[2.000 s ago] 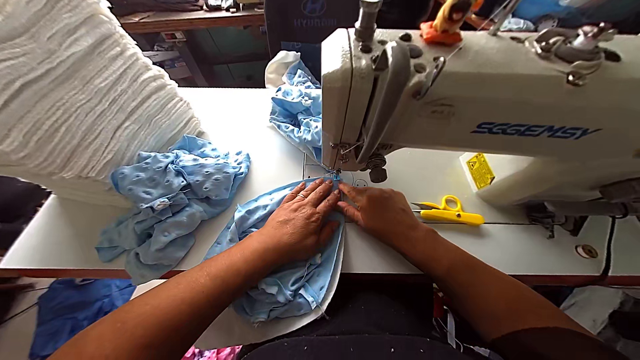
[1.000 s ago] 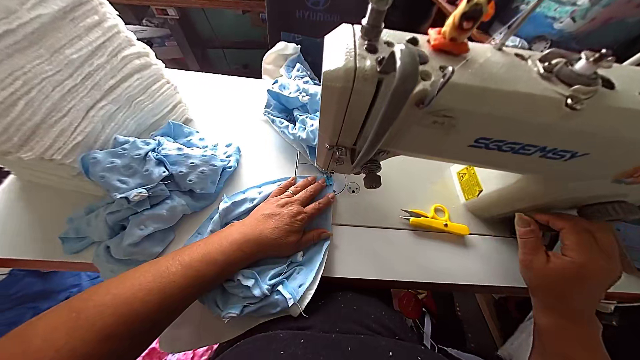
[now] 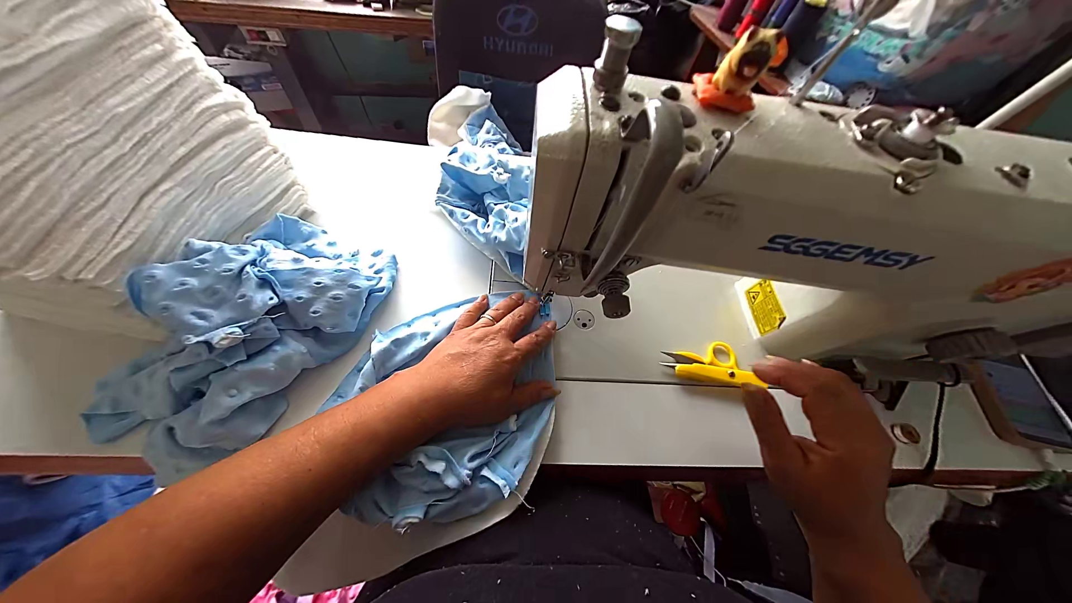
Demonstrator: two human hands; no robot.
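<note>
My left hand (image 3: 494, 360) lies flat, fingers spread, on the light blue dimpled fabric (image 3: 435, 486), pressing it beside the needle area of a white industrial sewing machine (image 3: 712, 193). The fabric lies over a pale backing piece, and its edge reaches the presser foot (image 3: 546, 300). My right hand (image 3: 812, 419) is at the handle end of yellow thread snips (image 3: 716, 370), thumb and forefinger near or touching it; whether they grip it cannot be told. The snips lie on the table with their blades toward the needle.
A tall stack of white fabric (image 3: 142, 142) stands at the left, with a crumpled blue dimpled piece (image 3: 268, 310) beside it. More blue fabric (image 3: 486, 193) lies behind the machine head. A small bobbin (image 3: 905, 433) sits near the table's front edge.
My right hand has left the fabric, went to the machine's right side, and has now come back left to the yellow snips. My left hand stays on the fabric.
</note>
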